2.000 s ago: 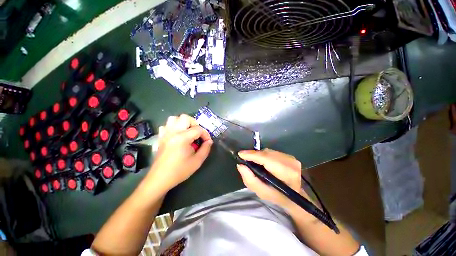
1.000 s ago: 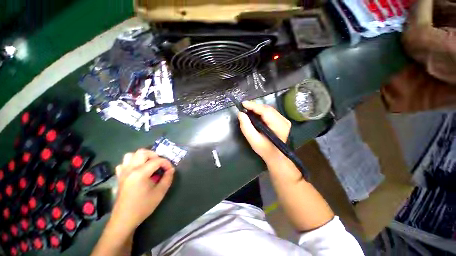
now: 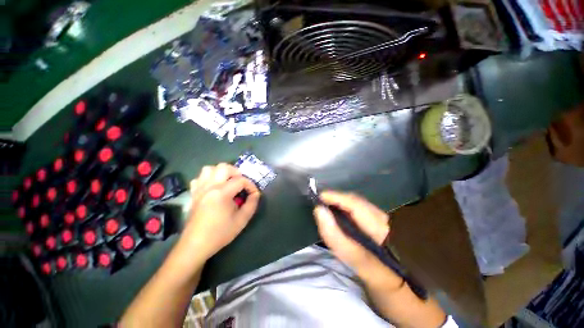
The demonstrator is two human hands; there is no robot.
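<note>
A small blue and white circuit board (image 3: 255,170) lies on the dark green bench top at my left fingertips. My left hand (image 3: 219,204) is closed on a black housing with a red face (image 3: 241,197), mostly hidden by the fingers, at the board's lower left edge. My right hand (image 3: 353,225) holds a black soldering iron (image 3: 374,248) like a pen, right of the board. Its tip is blurred. A white connector (image 3: 312,184) lies just beyond the right fingertips.
Rows of black housings with red faces (image 3: 112,226) stand at left. A pile of boards (image 3: 221,119) lies beyond the left hand, beside a fan with a spiral guard (image 3: 333,50). A yellow-green round tub (image 3: 442,131) stands at right. A pale conveyor edge (image 3: 83,75) curves at upper left.
The right hand moved the iron from the board to the mat before the fan, then back down near the board. The left hand stays at the board. The camera view also shifted.
</note>
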